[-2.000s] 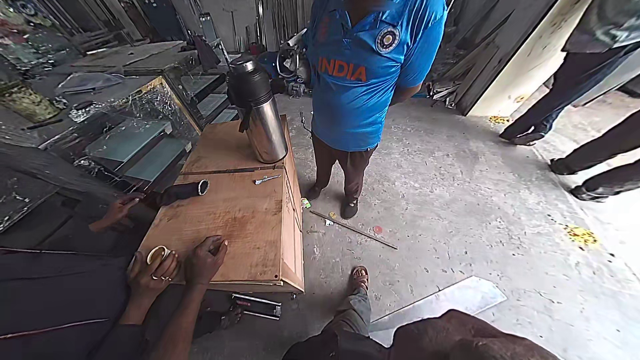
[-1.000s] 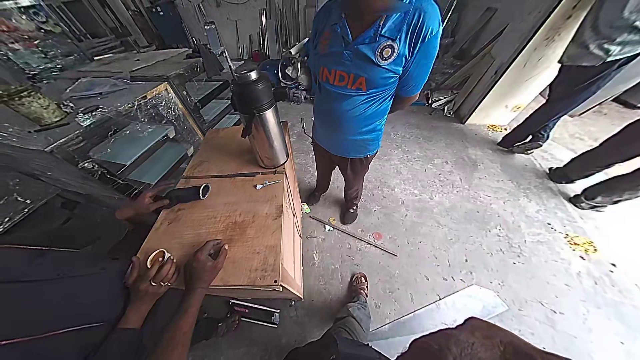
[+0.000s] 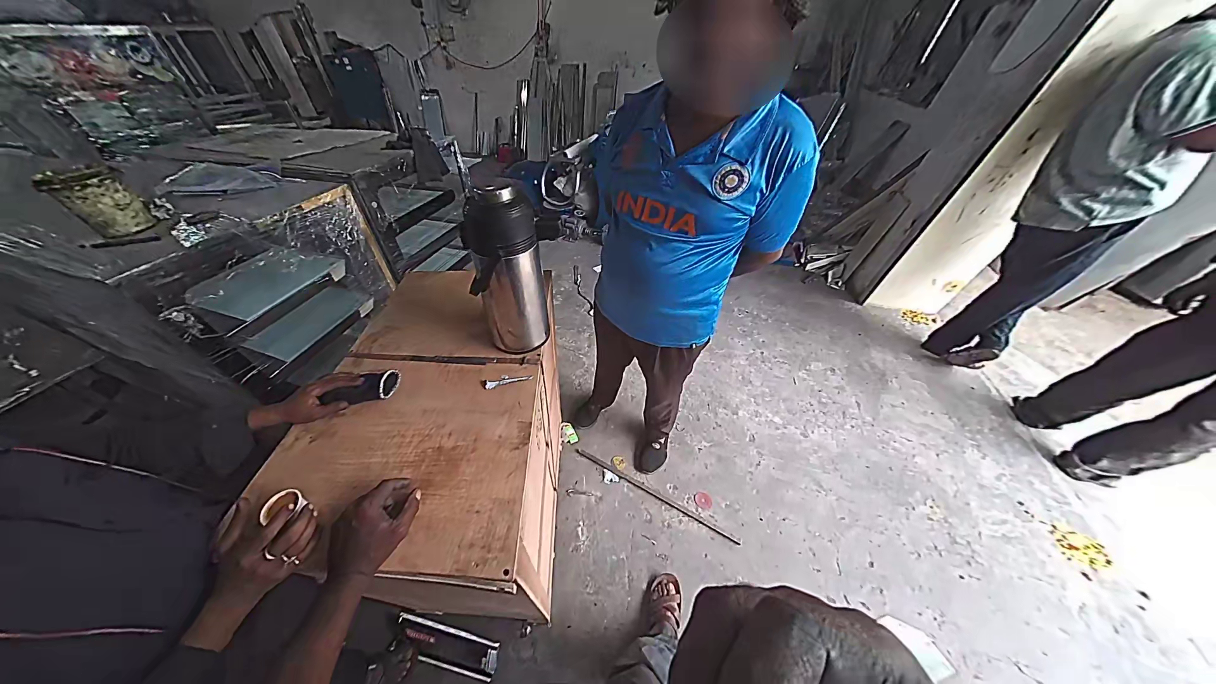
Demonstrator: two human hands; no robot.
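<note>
None of the hands can plainly be told as mine. A hand with rings (image 3: 285, 546) holds a small cup (image 3: 284, 505) at the lower left of a wooden box top (image 3: 437, 446). Right of it, another hand (image 3: 380, 522) with curled fingers rests on the wood; whose it is cannot be told. At the left edge a third hand (image 3: 318, 399) is around a dark cylinder (image 3: 370, 387) with a pale rim. A steel flask (image 3: 513, 275) with a black top stands upright at the back. Some small metal pieces (image 3: 506, 382) lie near the right edge.
A person in a blue shirt (image 3: 684, 218) stands behind the box. People's legs (image 3: 1035, 285) are at the right. A thin rod (image 3: 655, 494) lies on the floor. A sandalled foot (image 3: 665, 603) and a large brown shape (image 3: 798, 636) are at the bottom. A bucket (image 3: 100, 199) lies left.
The dark cylinder and the hand on it have moved a little on the box top since the oldest frame. The hand with the cup has stayed in place.
</note>
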